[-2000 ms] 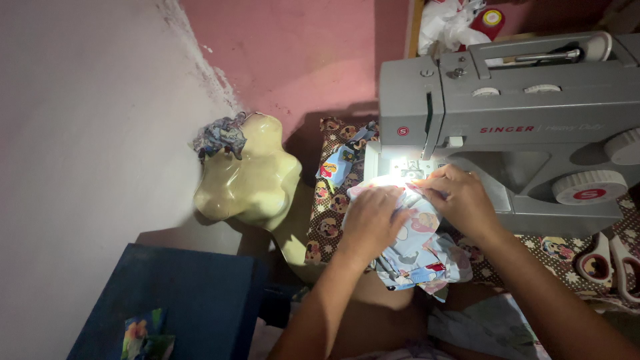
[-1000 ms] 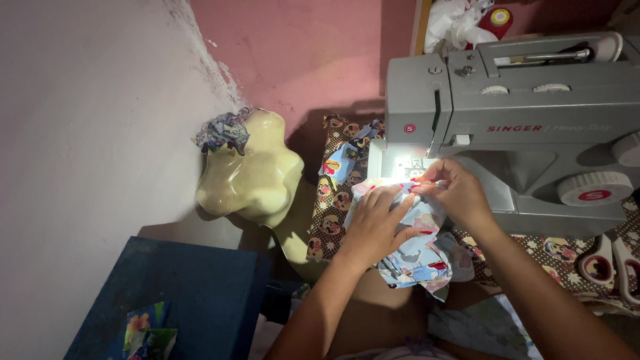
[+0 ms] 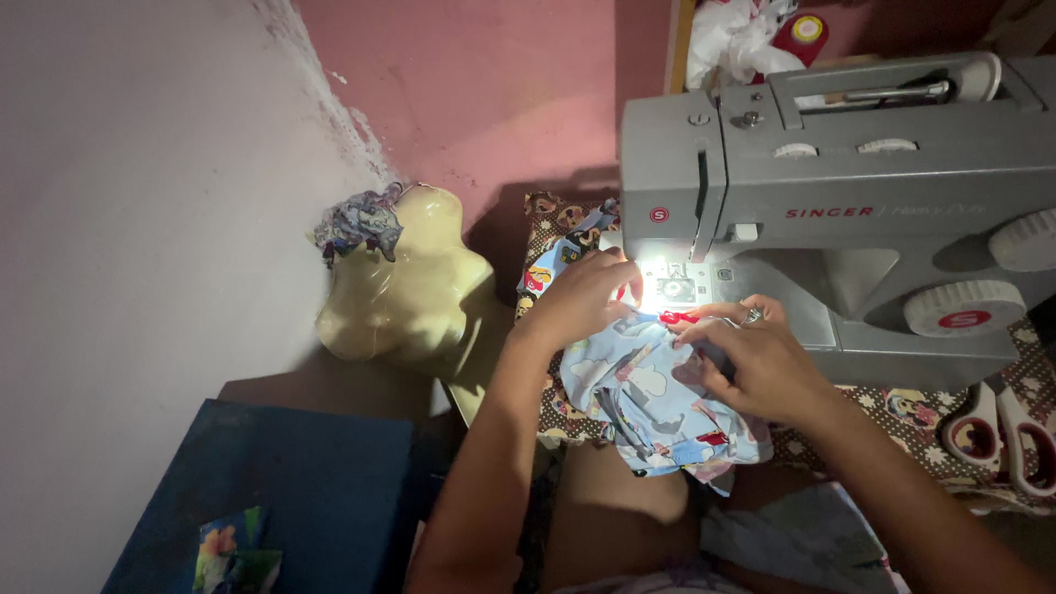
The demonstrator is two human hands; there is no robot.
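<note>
A light-blue printed fabric piece hangs over the front edge of a grey Singer sewing machine. My left hand is at the fabric's upper left corner, beside the lit needle plate, its fingertips bent down near the cloth. My right hand, with a ring on one finger, pinches the fabric's top edge near a small red piece. The cloth drapes down over the table edge towards my lap. Glare hides the exact contact of the left fingertips.
Red-and-white handled scissors lie at the right on a brown printed cloth. A cream glossy dress form with crumpled fabric stands at the left wall. Below is a blue surface with floral scraps. A white plastic bag is behind the machine.
My left hand has moved up and left, away from my right hand, towards the machine's needle area. More of the fabric's front lies uncovered between the hands.
</note>
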